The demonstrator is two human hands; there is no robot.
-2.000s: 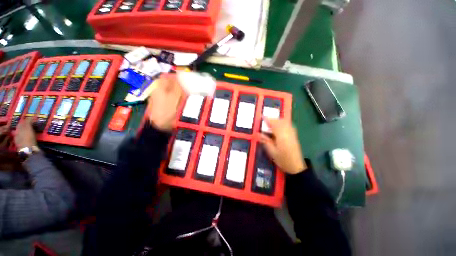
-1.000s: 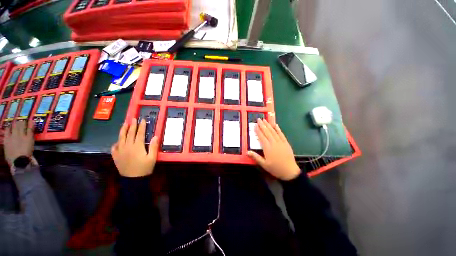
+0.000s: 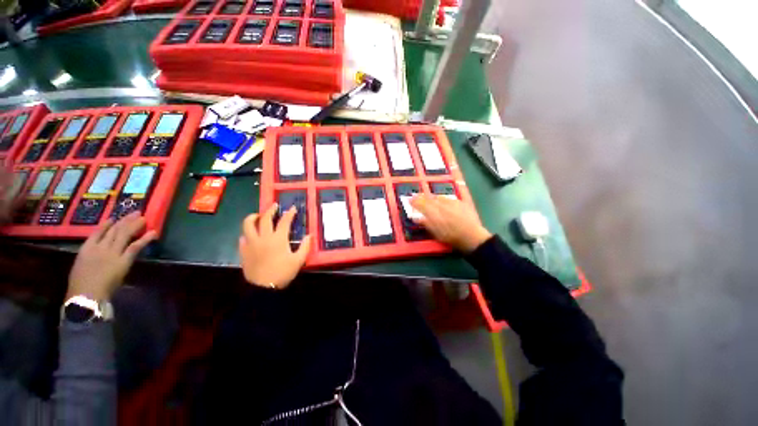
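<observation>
A red phone tray lies in front of me with two rows of phones, most showing a white label panel on a black back. My left hand rests with spread fingers on the tray's near left corner, over a black phone with no white panel showing. My right hand lies flat over the near right slots, its fingertips on a back-up phone and partly hiding the phones there. Neither hand lifts anything.
Left are a heap of small rectangles, an orange-red rectangle and another worker's hand at a tray of lit phones. Stacked trays and a mallet are behind. A smartphone and white charger are right.
Both hands have come down from above the tray onto its near corners. The white piece by my left hand is no longer seen there. My right fingers have since shifted inward.
</observation>
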